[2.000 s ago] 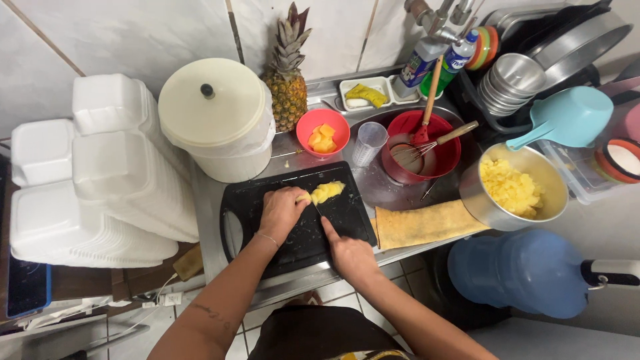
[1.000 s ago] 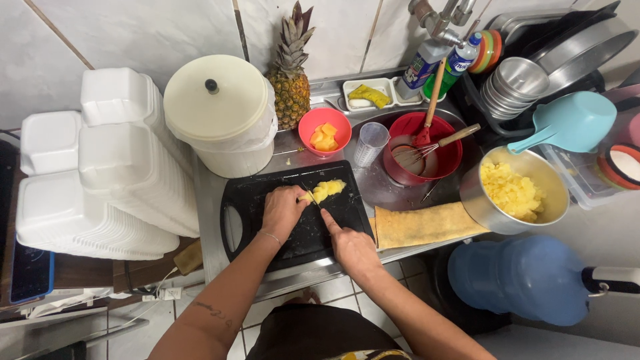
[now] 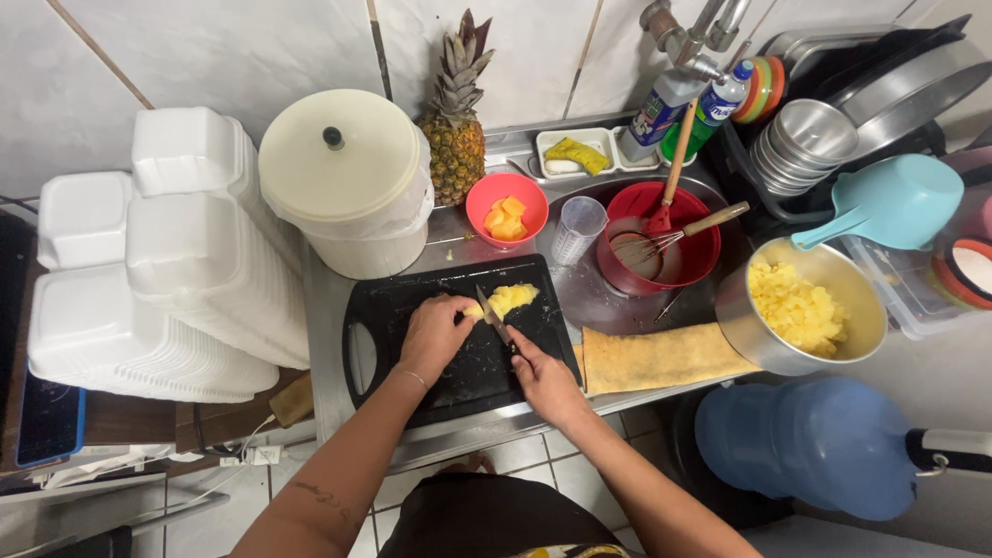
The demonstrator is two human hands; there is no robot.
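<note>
On a black cutting board (image 3: 480,387), my left hand (image 3: 438,333) pinches a small piece of yellow fruit (image 3: 473,311). My right hand (image 3: 546,380) grips a small kitchen knife (image 3: 494,316), its blade between that piece and a little heap of cut yellow pieces (image 3: 513,297). Behind the board stand a coral bowl (image 3: 480,187) with orange fruit chunks (image 3: 506,219) and a whole pineapple (image 3: 455,155). To the right, a metal pot (image 3: 868,310) holds many chopped yellow pieces (image 3: 798,308).
A lidded cream bucket (image 3: 341,163) and stacked white foam containers (image 3: 201,279) stand left. Right of the board are a clear measuring cup (image 3: 577,231), a red basin (image 3: 701,260) with a whisk (image 3: 682,232), and a tan cloth (image 3: 659,360). A blue water jug (image 3: 806,446) stands below.
The piece under my left fingers now lies apart from the heap, with the knife blade between them. Both hands have stayed over the board.
</note>
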